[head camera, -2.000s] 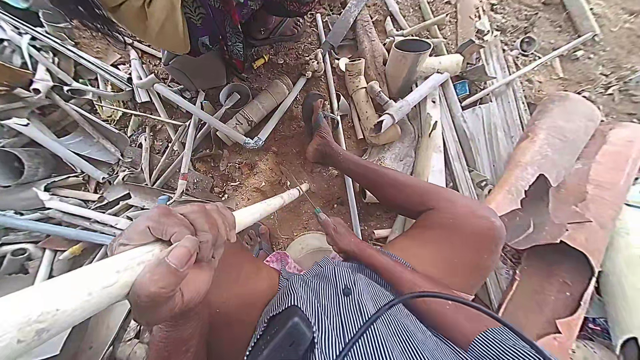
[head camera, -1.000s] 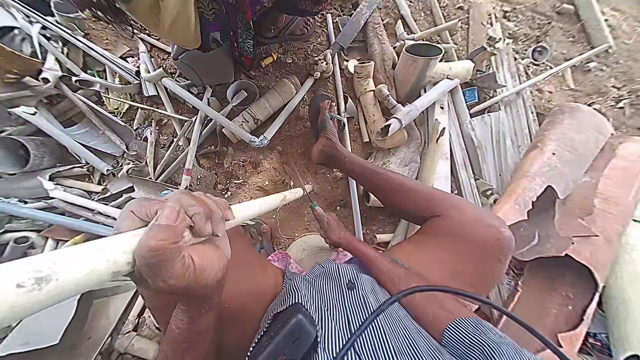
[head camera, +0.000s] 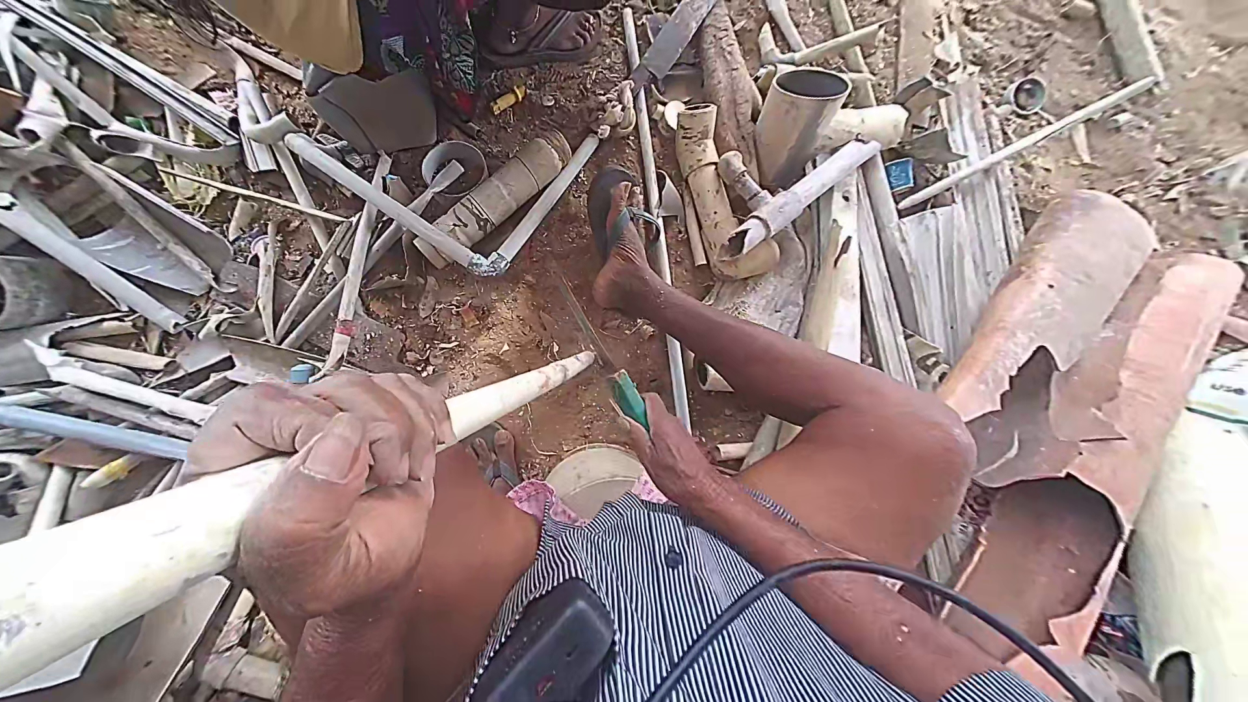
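My left hand (head camera: 336, 478) is wrapped around a long white plastic pipe (head camera: 517, 390), which runs from the lower left edge to an end near the middle of the view. Low at the centre, my right hand (head camera: 668, 448) grips the green handle of a hacksaw-like blade tool (head camera: 632, 402). Its thin blade points up and left, close by the pipe's end; blur hides whether the two touch. Below that end, a round pale container (head camera: 593, 480) sits between my legs.
Scrap pipes (head camera: 361, 190) lie piled on the left. A grey upright pipe piece (head camera: 801, 122) and jointed fittings (head camera: 707, 185) are beyond my foot. Large broken brownish pipes (head camera: 1053, 292) lie at the right. Another person's sandalled foot (head camera: 546, 34) is at the top.
Both hands keep hold of the pipe and the green-handled tool. The tool's angle beside the pipe's end has shifted slightly.
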